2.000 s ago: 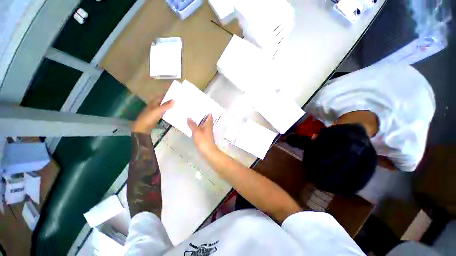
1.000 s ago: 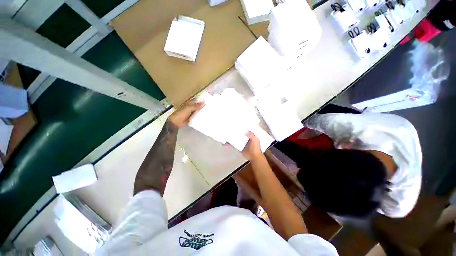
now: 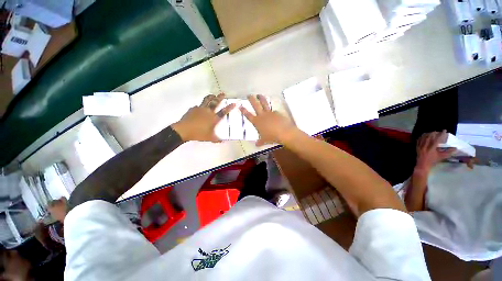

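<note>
A group of white product boxes [image 3: 236, 123] stands side by side on the pale bench, with narrow edges and dark gaps between them. My left hand [image 3: 206, 119] presses on the group's left side, and my right hand [image 3: 265, 122] presses on its right side. The hands hold the group between them, fingertips over its top. Just right of my right hand lie two white boxes or box groups [image 3: 310, 107] near the bench's front edge. The brown shipping carton [image 3: 297, 178] is below the bench edge, partly hidden by my right arm, with a row of white boxes [image 3: 322, 205] inside.
Piled white boxes [image 3: 352, 24] stand at the back right, with small corded items [image 3: 478, 46] beyond. A folded white piece [image 3: 107, 104] and flat white stack [image 3: 91, 144] lie left. The cardboard sheet [image 3: 264, 22] is at the rear. Red stools [image 3: 216, 204] are below. A neighbour's hands [image 3: 432, 152] hold a white box.
The view has turned and shifted. The loose spread of white boxes my hands held is now a compact group standing between my palms. The neighbour at right has straightened, with a white box in hand.
</note>
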